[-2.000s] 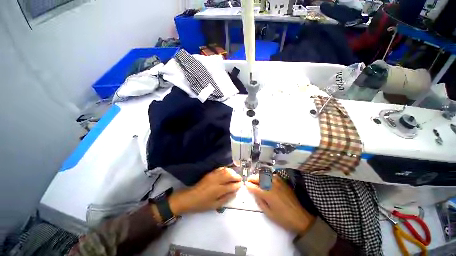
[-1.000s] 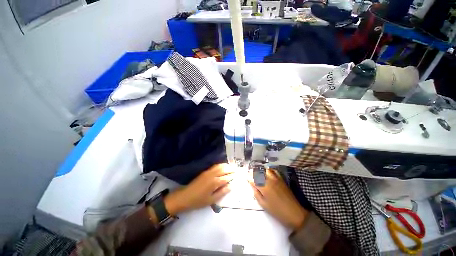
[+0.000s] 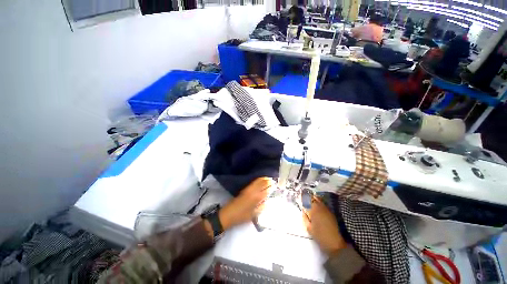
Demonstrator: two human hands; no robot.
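Note:
My left hand (image 3: pixel 247 204) lies beside the brightly lit needle area of the white sewing machine (image 3: pixel 322 148), at its left. My right hand (image 3: pixel 323 223) is at the right of the presser foot (image 3: pixel 292 191), fingers partly behind the machine parts. Glare hides what lies under the fingertips, so I cannot tell what either hand holds. A navy fabric panel (image 3: pixel 242 152) is bunched behind my left hand. A checked fabric panel (image 3: pixel 375 236) lies right of my right hand, under the machine arm.
Red and orange-handled scissors (image 3: pixel 442 266) lie at the right. A plaid scrap (image 3: pixel 366 169) drapes over the machine head. White and checked pieces (image 3: pixel 244 105) lie at the back left, near a blue bin (image 3: pixel 167 89). A thread cone (image 3: pixel 442 128) lies behind the head. A person (image 3: pixel 369 30) is far off.
The camera view has tilted up and shifted, so more of the room shows. Both hands stay near the needle; the left hand looks slightly more raised and curled. The fabrics look little changed.

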